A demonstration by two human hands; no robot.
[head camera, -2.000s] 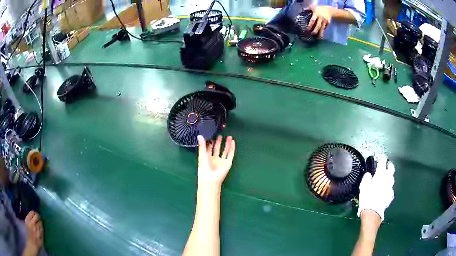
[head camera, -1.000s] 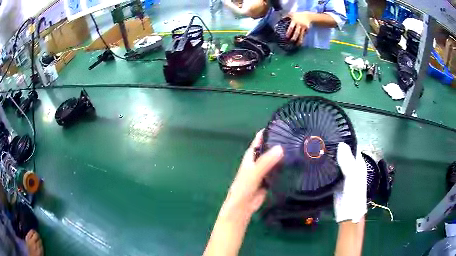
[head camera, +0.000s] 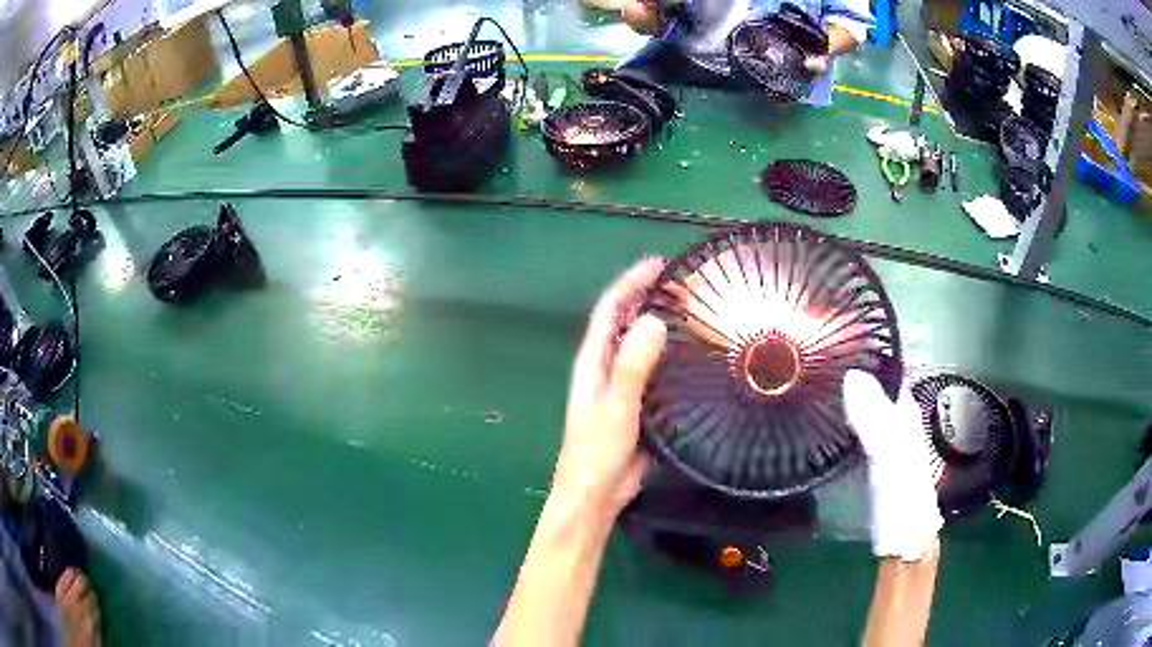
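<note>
A black desk fan [head camera: 771, 436] is held up in front of me, its slatted front grille with a copper-orange centre ring facing me. Bright light reflects on the upper slats. Its base [head camera: 708, 537], with an orange spot, is below the head. My bare left hand [head camera: 613, 386] grips the left rim. My white-gloved right hand [head camera: 897, 468] holds the lower right rim, thumb on the front. The fingers behind the fan are hidden. Another fan [head camera: 966, 436] lies on the bench just right of my glove, its rear side up, with a pale strand [head camera: 1018, 516] near it.
A smaller-looking fan [head camera: 196, 262] lies at the left of the green bench. Across a dark cable [head camera: 556, 205] are a loose grille [head camera: 809, 186], a black boxy item [head camera: 455, 142], another fan [head camera: 594, 133] and green-handled cutters [head camera: 894, 171]. A person opposite holds a fan. A metal post stands right.
My left hand reached the fan at centre; both hands now hold it up further right. Lately its face has tilted and brightened. My right hand let go of the other fan. The person opposite moved their fan.
</note>
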